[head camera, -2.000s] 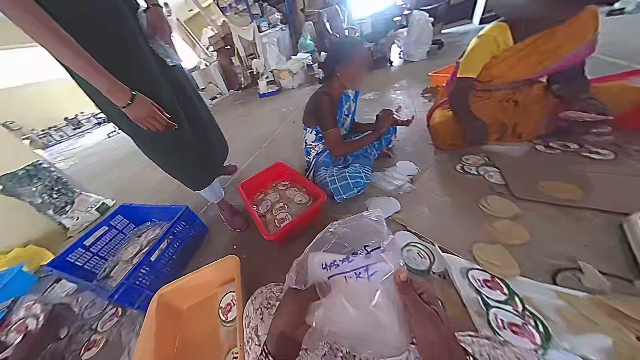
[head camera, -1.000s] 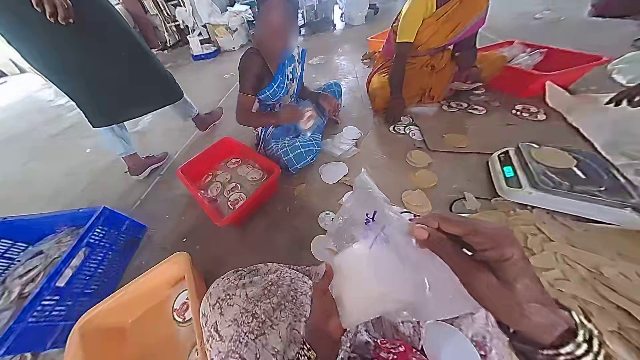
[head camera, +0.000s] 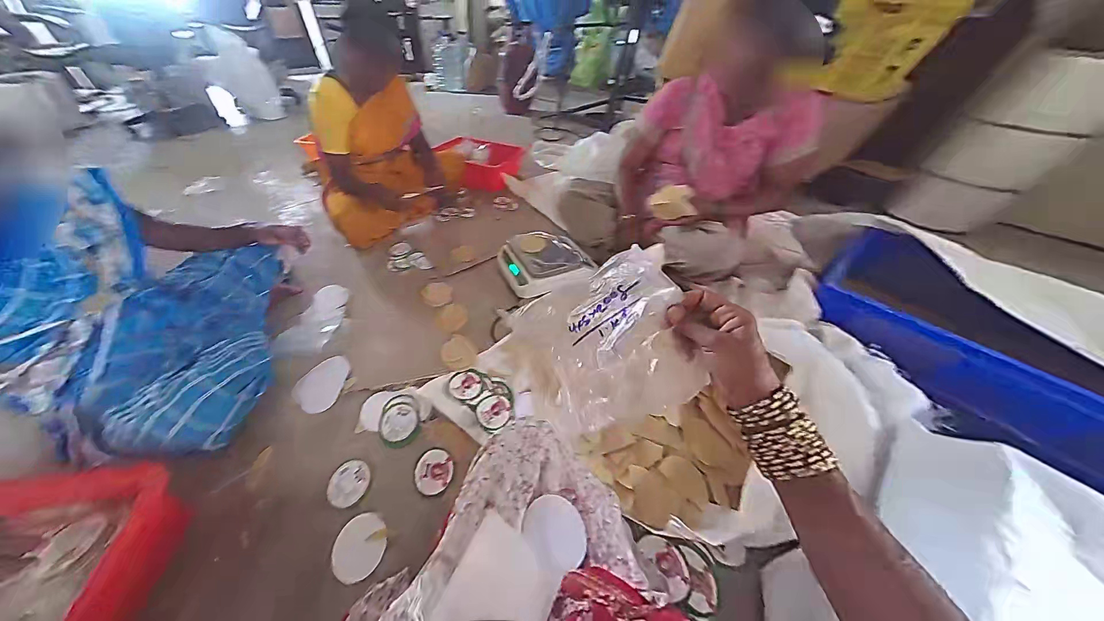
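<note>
My right hand (head camera: 711, 345), with gold bangles at the wrist, pinches the right edge of a clear plastic bag (head camera: 612, 336) that bears blue handwriting. The bag hangs above a pile of thin tan discs (head camera: 681, 466) on a white sheet. White paper discs (head camera: 555, 530) lie on my lap. Round printed labels (head camera: 399, 420) and plain white discs (head camera: 359, 548) are on the floor to the left of my knee. My left hand is out of the view.
A digital weighing scale (head camera: 545, 263) holds a tan disc. Red crates stand at the lower left (head camera: 129, 526) and farther back (head camera: 500, 172); a blue crate (head camera: 975, 345) is at the right. Three people sit around: in blue at left, orange behind, pink at back right.
The bag was between both hands before; now only my right hand is seen on it, and my left hand has gone out of view. The view has swung far to the right.
</note>
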